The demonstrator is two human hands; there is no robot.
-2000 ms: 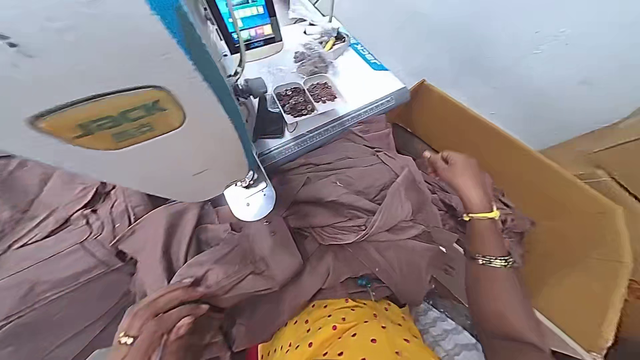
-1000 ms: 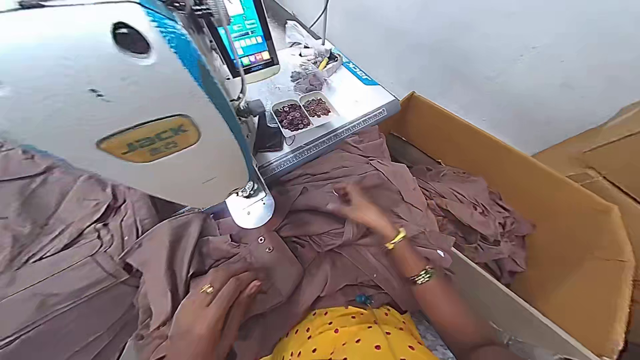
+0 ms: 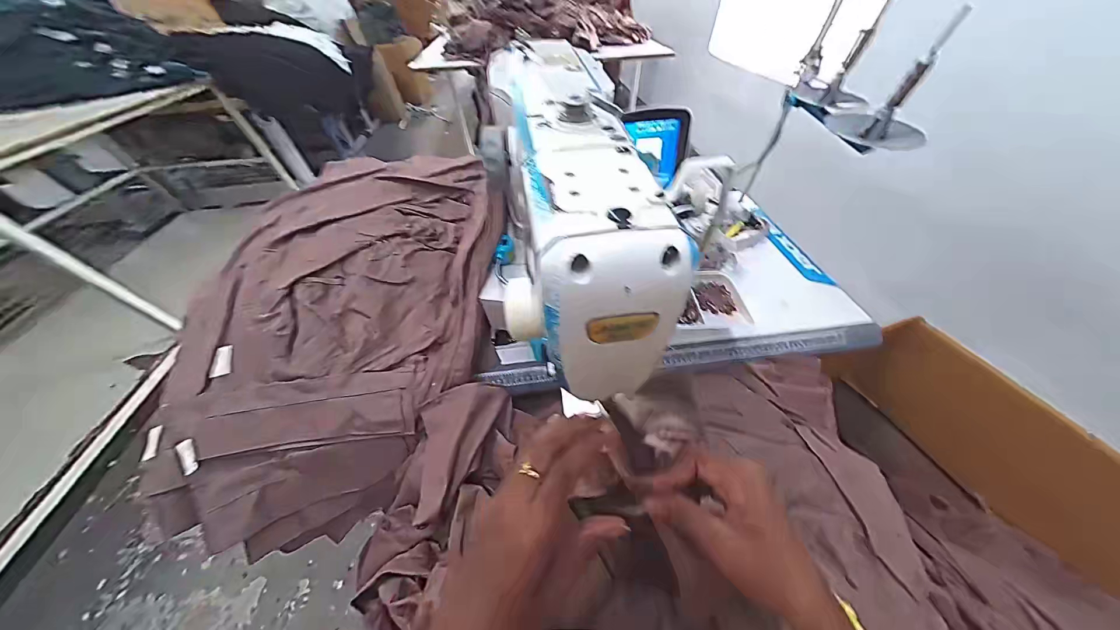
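Note:
Under the head of a white and blue Jack sewing machine (image 3: 612, 289), both hands work close together on brownish-mauve cloth (image 3: 787, 437). My left hand (image 3: 542, 490), with a gold ring, has its fingers on a fold of the cloth just below the machine's nose. To its right, my right hand (image 3: 735, 516) pinches an edge of the cloth between thumb and fingers; a yellow bangle shows at the wrist. Motion blurs the fingertips and the cloth between them. The needle area is hidden.
A pile of mauve garments (image 3: 332, 297) lies left of the machine. Small buttons fill a tray (image 3: 744, 306) on the white machine table (image 3: 805, 297). A cardboard box wall (image 3: 989, 420) stands at right, thread spool holders (image 3: 875, 127) above, a metal-framed table (image 3: 105, 114) at far left.
My right hand has come in from the right to beside my left hand, below the machine head. The view has swung up and left, showing the garment pile and the room behind.

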